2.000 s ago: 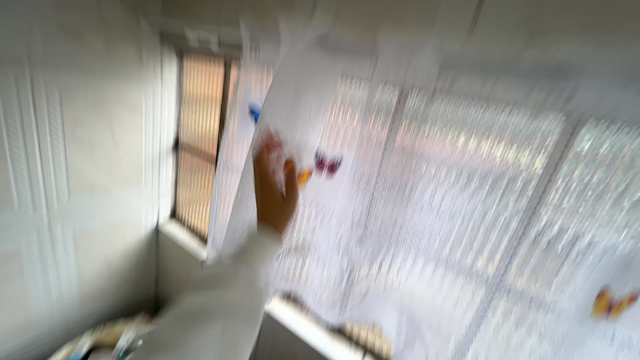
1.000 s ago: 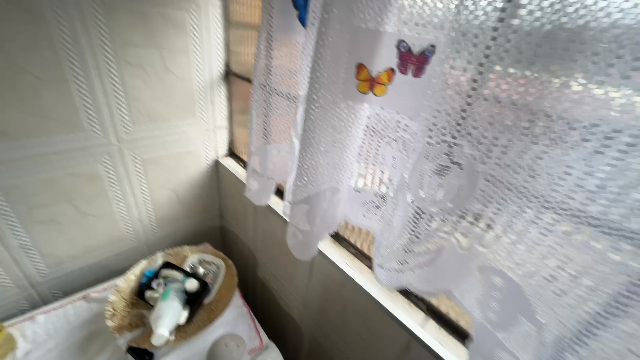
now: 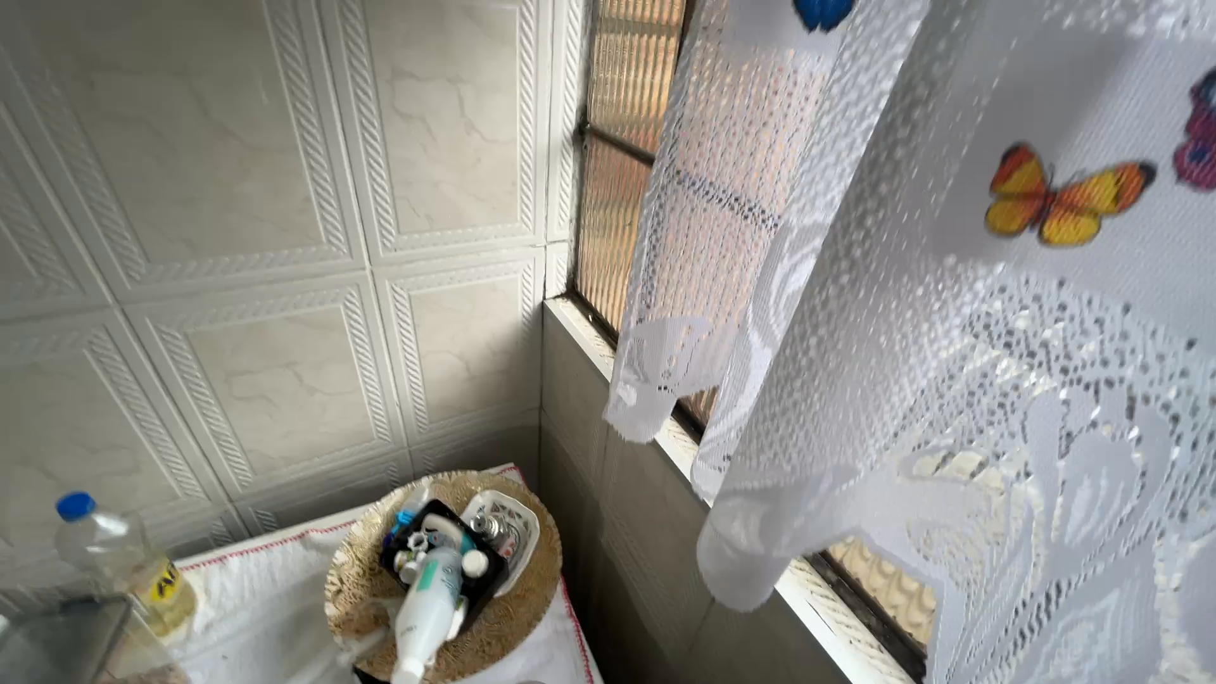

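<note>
Neither of my hands shows in the head view now. A white lace curtain (image 3: 855, 399) hangs over the window on the right, its scalloped lower edge reaching past the sill. An orange and yellow butterfly (image 3: 1069, 198) and a blue butterfly (image 3: 825, 11) decorate it, with part of a purple one at the right edge. Ribbed glass (image 3: 622, 57) shows to the left of the curtain.
Below stands a round gold tray (image 3: 522, 617) holding a black container, a white bottle (image 3: 429, 608) and a small white basket (image 3: 518, 522). A clear plastic bottle with a blue cap (image 3: 128, 560) is at the left, on a white cloth (image 3: 256, 608). Tiled walls meet in the corner.
The hand and sleeve seen at the curtain two seconds ago are out of view. The view has swung down and left toward the corner.
</note>
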